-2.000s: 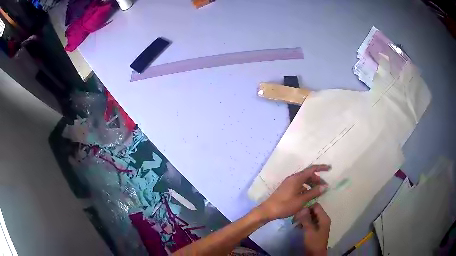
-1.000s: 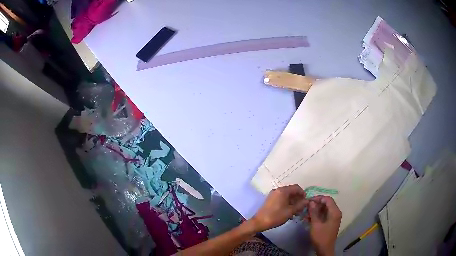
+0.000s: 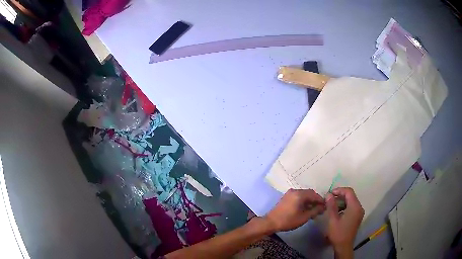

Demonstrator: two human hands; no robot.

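A mint-green fabric tie strip [image 3: 335, 181] sticks up from between my fingertips at the lower edge of the cream pattern pieces [image 3: 354, 131]. My left hand [image 3: 298, 208] pinches at the strip from the left. My right hand [image 3: 345, 210] holds it from the right, its fingertips touching or almost touching the left ones. The part of the strip between the fingers is hidden, so a knot or loop cannot be told. The pattern pieces lie flat, with ruled lines across them.
A tan strip [image 3: 303, 77] crosses a black bar [image 3: 312, 96]. A dark phone [image 3: 170, 37] touches a curved translucent strip [image 3: 243, 44]. Marker pen [image 3: 374, 235] and more cream patterns [image 3: 430, 217] lie right. Magenta cloth [image 3: 104, 14] is far left; scraps [image 3: 164, 169] lie below the table edge.
My hands came together on the green strip, which first lay loose-ended to the right and now points up. The view has shifted, moving the table items rightward in the picture.
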